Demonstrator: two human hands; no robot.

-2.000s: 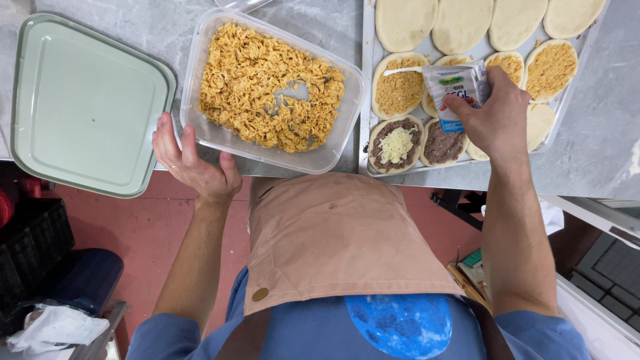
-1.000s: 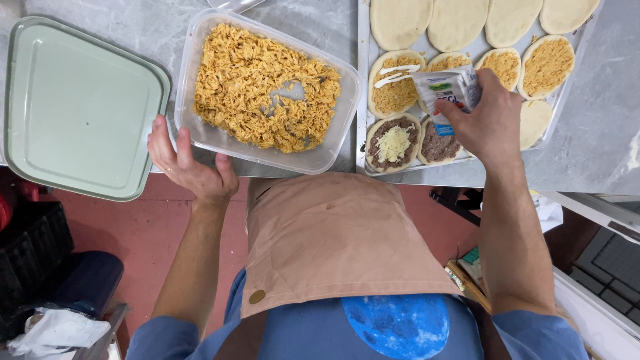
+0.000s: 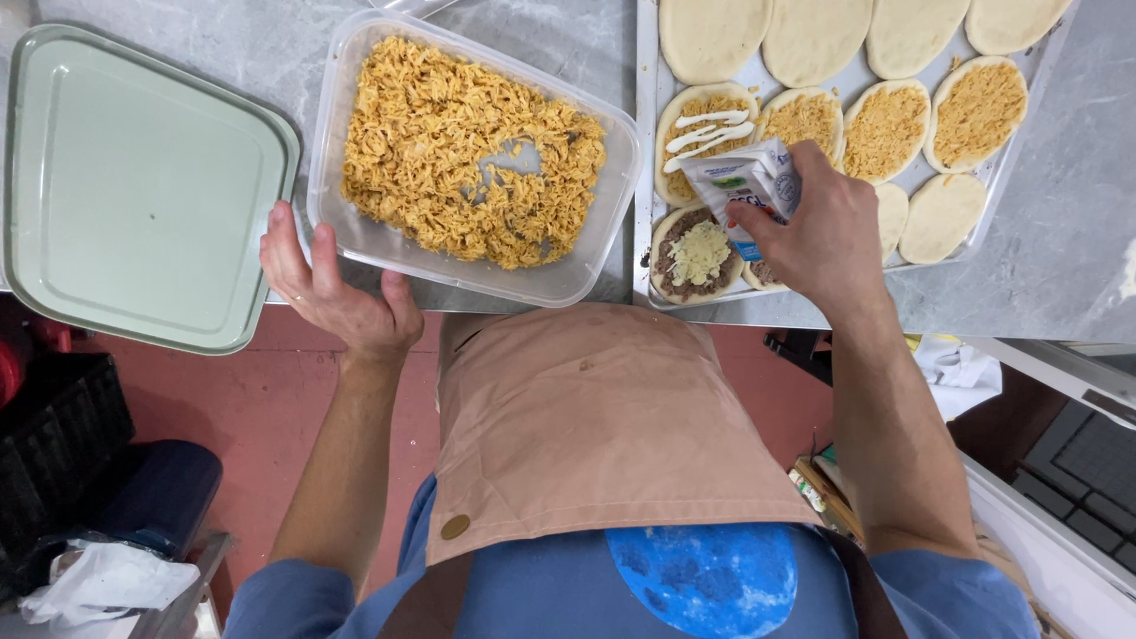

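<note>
My right hand (image 3: pixel 812 226) grips a small carton (image 3: pixel 745 191), tilted over the metal baking tray (image 3: pixel 646 142). Below its upper left corner lies a dough oval with shredded filling (image 3: pixel 707 133), crossed by white zigzag lines. Beside it are more dough ovals with shredded filling (image 3: pixel 886 131). One nearer the edge holds dark minced filling and grated white topping (image 3: pixel 698 255); another dark-filled one is mostly hidden under the carton and my hand. My left hand (image 3: pixel 342 297), fingers spread and holding nothing, rests by the near left corner of a plastic container (image 3: pixel 479 282) of shredded filling (image 3: pixel 461 151).
A pale green lid (image 3: pixel 151 195) lies left of the container, its near edge overhanging the grey countertop (image 3: pixel 1065 222). Plain dough ovals (image 3: pixel 714 35) fill the tray's far row, with others at its near right. Below the counter at left are a black crate (image 3: pixel 62 435) and a white plastic bag (image 3: pixel 111 581).
The white lines on the far-left filled dough oval have grown from one stripe to several. My right hand has shifted slightly with the carton; my left hand has stayed beside the container.
</note>
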